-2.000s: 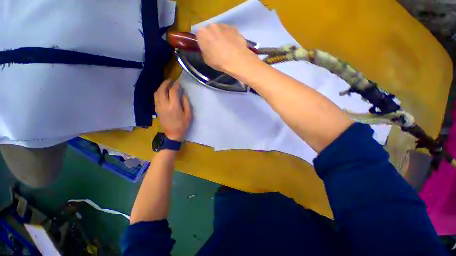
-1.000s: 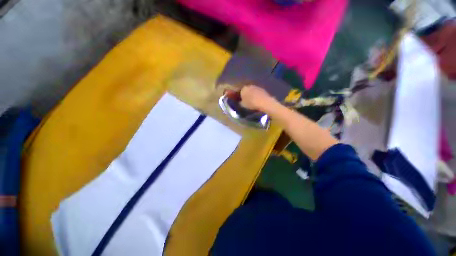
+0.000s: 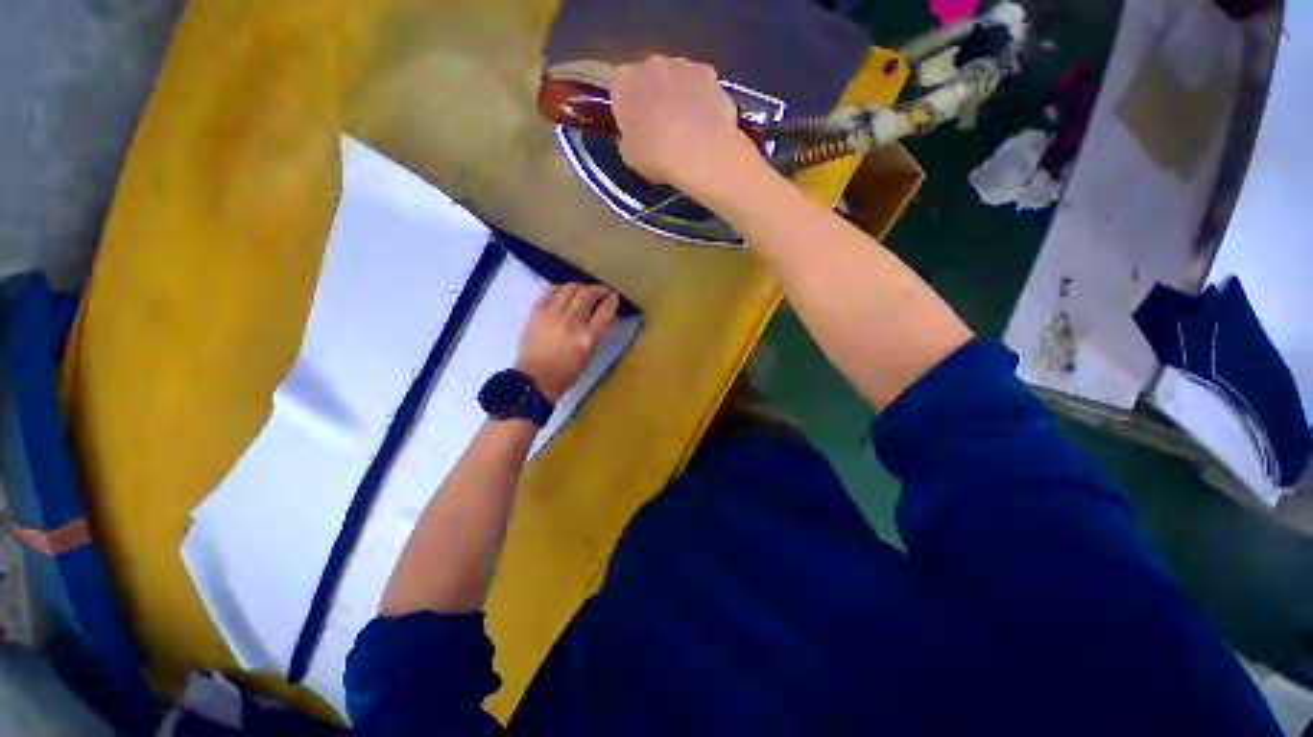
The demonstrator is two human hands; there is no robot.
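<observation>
The white garment panel (image 3: 310, 432) lies flat on the yellow table cover (image 3: 216, 245), with a dark navy strip (image 3: 396, 432) along its length. A navy band (image 3: 540, 262) shows at its upper right end. My left hand (image 3: 565, 340) rests on that end, its fingertips at the navy band; whether they pinch the cloth is hard to tell. My right hand (image 3: 674, 127) is closed round the red-brown handle of the steam iron (image 3: 634, 195). The iron is at the table's right end, beside the dark grey pad and apart from the panel.
The dark grey pad (image 3: 706, 36) lies at the table's far right end. The iron's wrapped hose (image 3: 893, 123) runs off to the right. A blue padded board (image 3: 43, 432) is at the left edge. White and navy pieces (image 3: 1224, 360) lie on a surface at right, beyond green floor.
My left hand has come into view onto the panel's right end, where a navy band now shows. My right hand still holds the iron near the pad. The view has shifted.
</observation>
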